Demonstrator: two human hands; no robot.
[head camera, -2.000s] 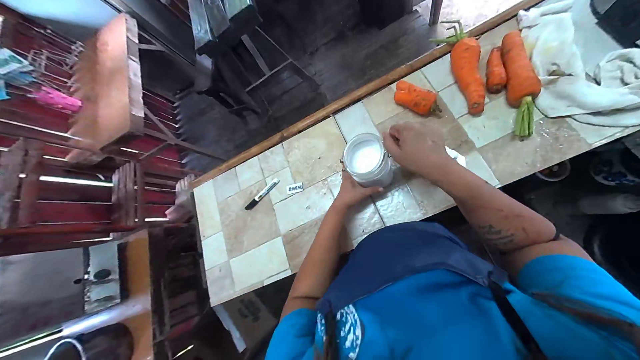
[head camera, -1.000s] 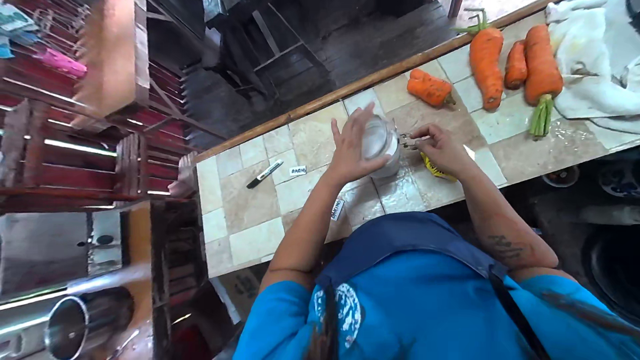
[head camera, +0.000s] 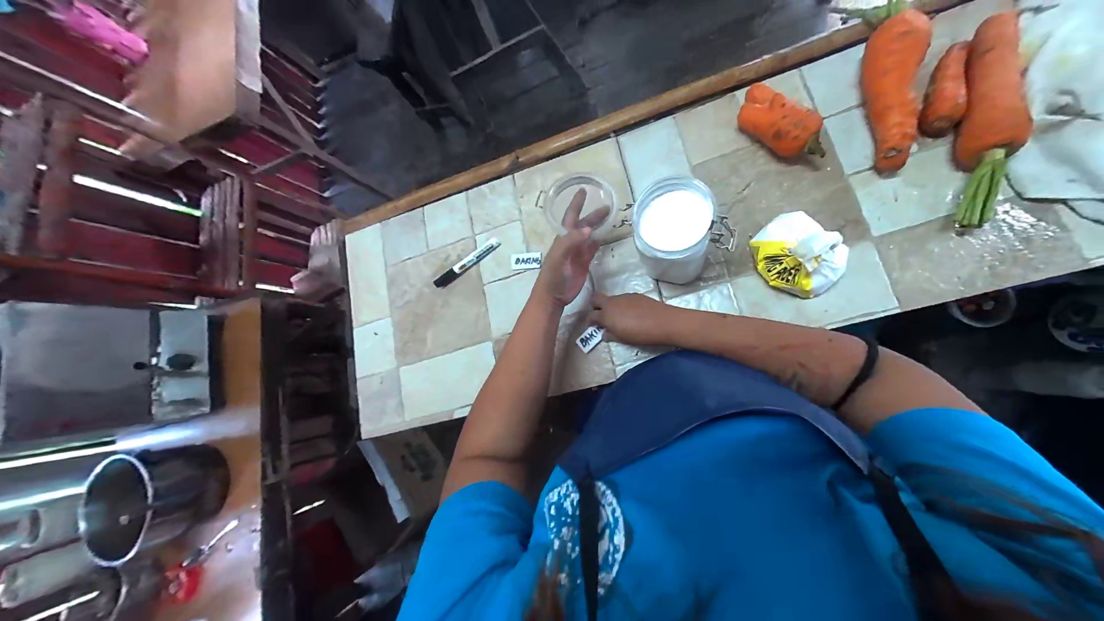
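A glass clip-top jar full of white powder stands open on the tiled counter, its clear lid tipped out to the left on the hinge. My left hand is at that lid, fingers spread over it; whether it touches the lid cannot be told. My right hand rests low in front of the jar, its fingertips by a small white label with handwriting; a grip on it cannot be made out. Right of the jar lies a knotted white and yellow plastic bag. A second label lies left of my left hand.
A black and white marker lies on the left of the counter. Several carrots lie at the right beside a white cloth. A wooden strip edges the counter's far side. A metal pot stands at lower left.
The jar's lid has swung out to the left, with my left hand now over it. My right hand has left the clasp side and moved down and left, near the label. The plastic bag is now uncovered.
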